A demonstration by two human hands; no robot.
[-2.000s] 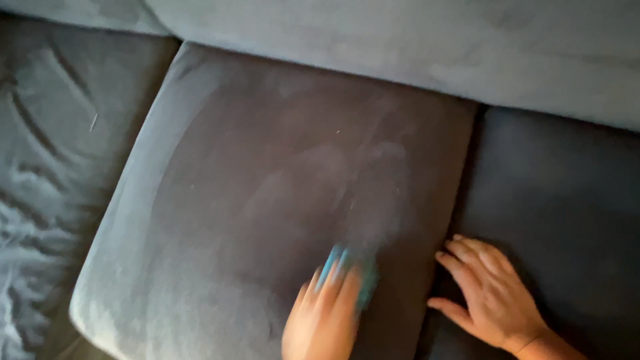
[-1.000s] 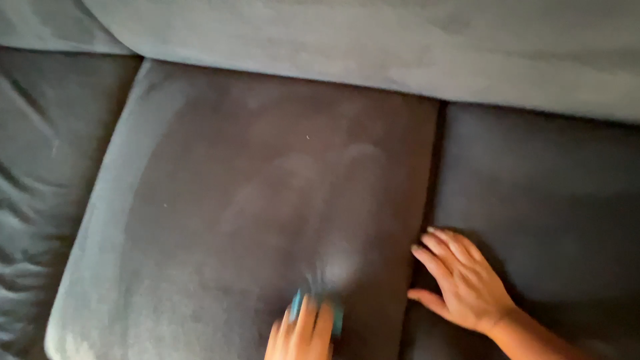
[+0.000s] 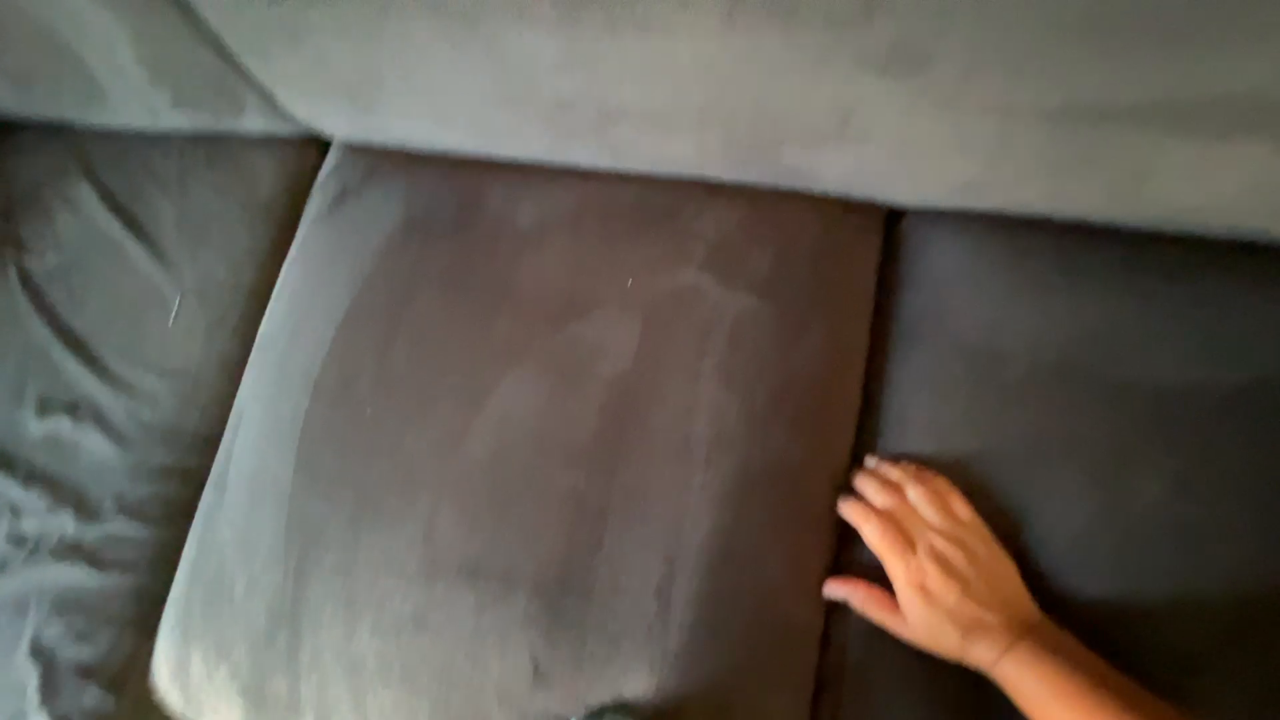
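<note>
My right hand (image 3: 935,575) rests palm down on the dark seat cushion at the right (image 3: 1090,400), fingers apart and holding nothing. Its fingertips reach the gap beside the middle seat cushion (image 3: 560,430) of a grey fabric sofa. That middle cushion shows lighter and darker streaks in its nap and a tiny pale speck. At the bottom edge, a small part of a dark object (image 3: 615,711) shows, too cut off to identify. My left hand is out of view.
The grey sofa backrest (image 3: 700,90) runs across the top. On the left lies a wrinkled grey cushion or cover (image 3: 110,380) with a thin pale thread (image 3: 175,310) on it. Dark gaps separate the seat sections.
My left hand, earlier on the middle cushion with a blue object in it, has moved down out of view. My right hand stays at the edge of the right cushion.
</note>
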